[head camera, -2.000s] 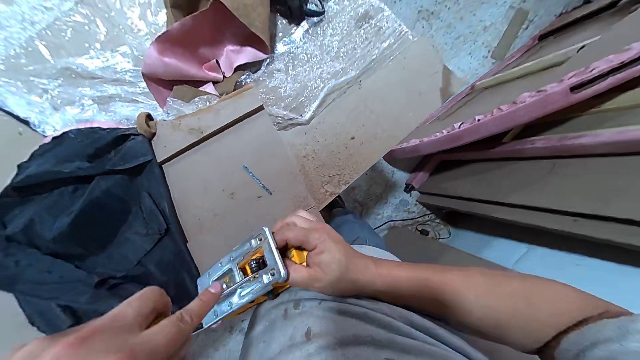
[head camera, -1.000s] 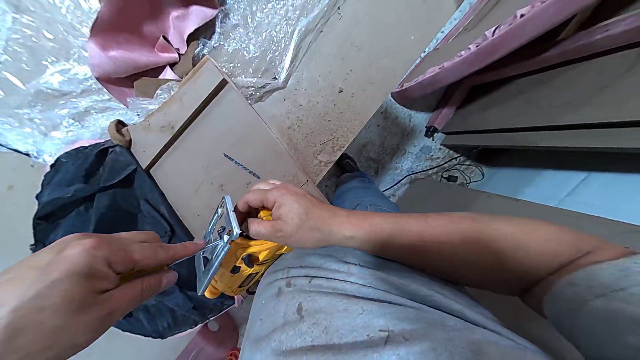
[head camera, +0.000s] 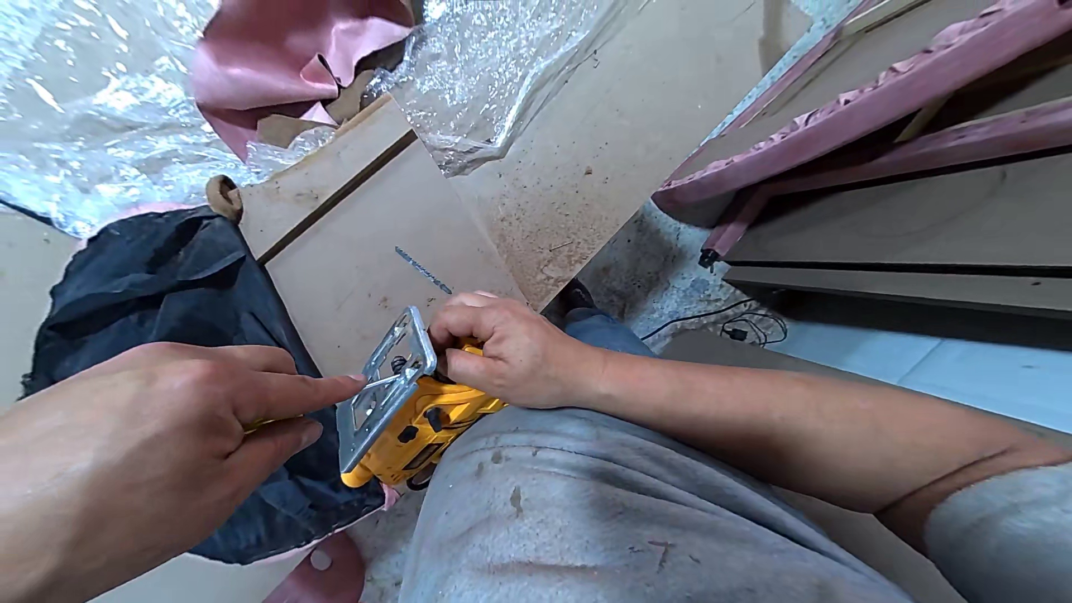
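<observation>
My right hand (head camera: 511, 347) grips the body of a yellow jigsaw (head camera: 440, 410) above my lap. The jigsaw is tipped so its metal base plate (head camera: 356, 448) faces left. My left hand (head camera: 209, 427) holds a slim tool with a yellow handle, perhaps a screwdriver, mostly hidden by the fingers. Its thin metal shaft (head camera: 383, 381) reaches into the opening of the base plate, and the forefinger lies along it. Beyond the jigsaw, a thin metal bit or saw blade (head camera: 423, 270) lies on a light board (head camera: 360, 226).
Black fabric (head camera: 167, 285) lies left of the board. Pink upholstery material (head camera: 285, 59) and clear plastic wrap (head camera: 502, 75) are at the top. Sawdust covers part of a panel (head camera: 544, 243). Pink-edged furniture frames (head camera: 837, 117) stand at right, near a black cable (head camera: 758, 327) on the floor.
The jigsaw has turned in my right hand, its base plate now more upright and facing left. My left hand has moved up with it. The view has shifted.
</observation>
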